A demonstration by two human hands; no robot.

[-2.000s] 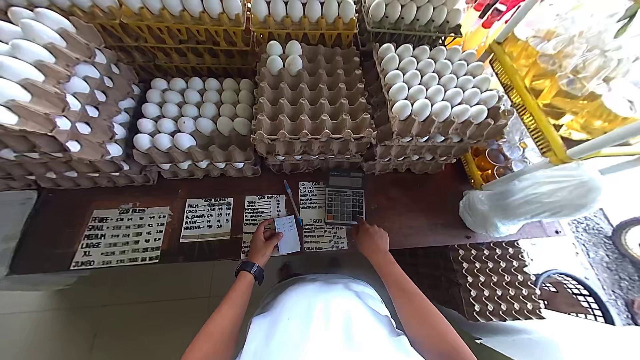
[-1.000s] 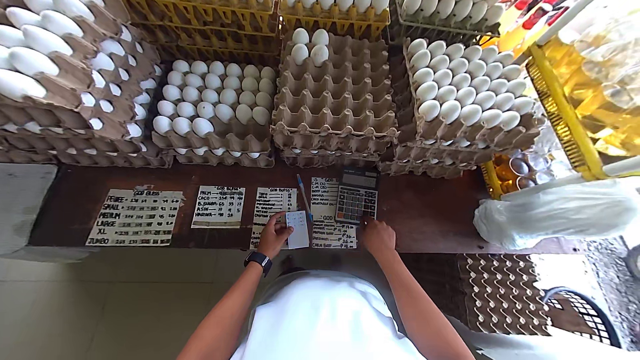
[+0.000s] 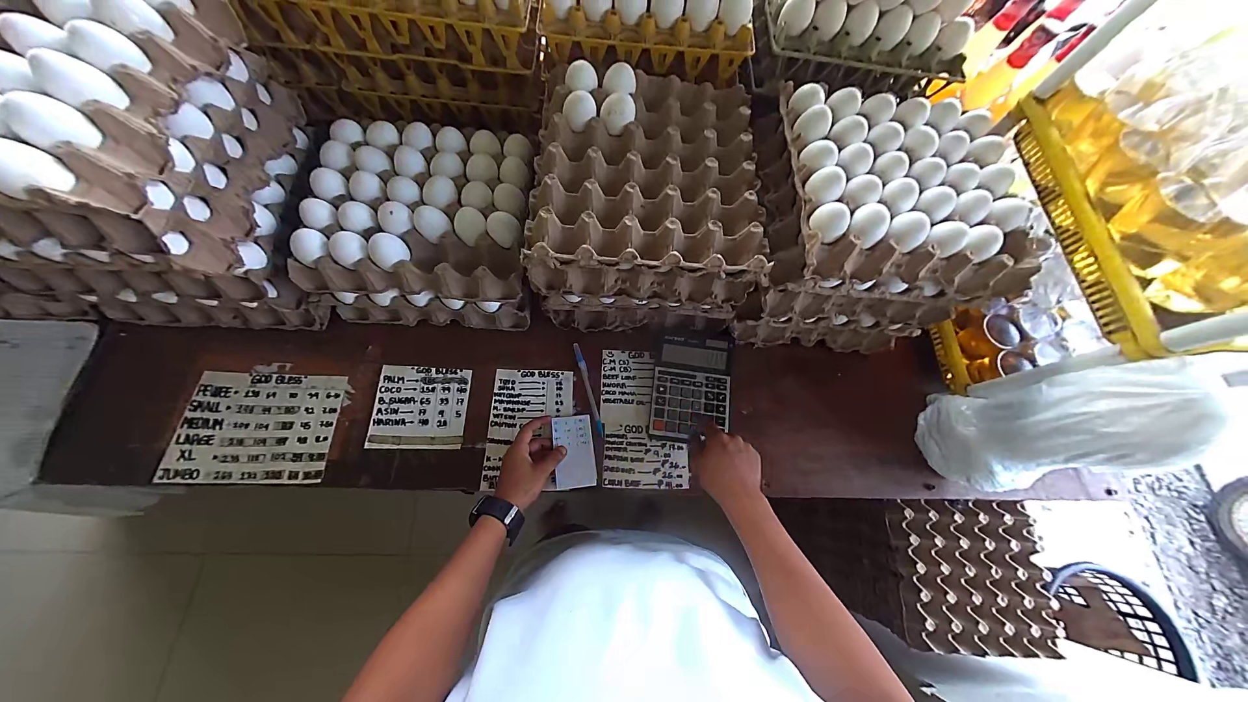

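Observation:
My left hand (image 3: 527, 462), with a dark watch on its wrist, holds a small slip of paper (image 3: 575, 453) bearing handwriting between thumb and fingers. My right hand (image 3: 727, 466) rests at the lower edge of a black desk calculator (image 3: 690, 387), its fingers by the keys; whether a key is pressed cannot be told. The calculator lies partly over handwritten price sheets (image 3: 624, 390). A blue and white pen (image 3: 587, 382) lies between two sheets, just above the slip. Beyond the calculator stands a stack of cardboard egg trays (image 3: 648, 210), its top one bearing several white eggs (image 3: 618, 113).
Filled egg trays (image 3: 409, 278) stand along the back of the dark wooden counter (image 3: 824, 409). More price sheets (image 3: 255, 427) lie at left. A bundle of clear plastic bags (image 3: 1063, 424) hangs over the right end, near a yellow crate (image 3: 1087, 229). Empty egg trays (image 3: 975, 575) are below.
The view has shifted somewhat. My left hand still holds the slip, and my right hand stays beside the calculator's lower edge.

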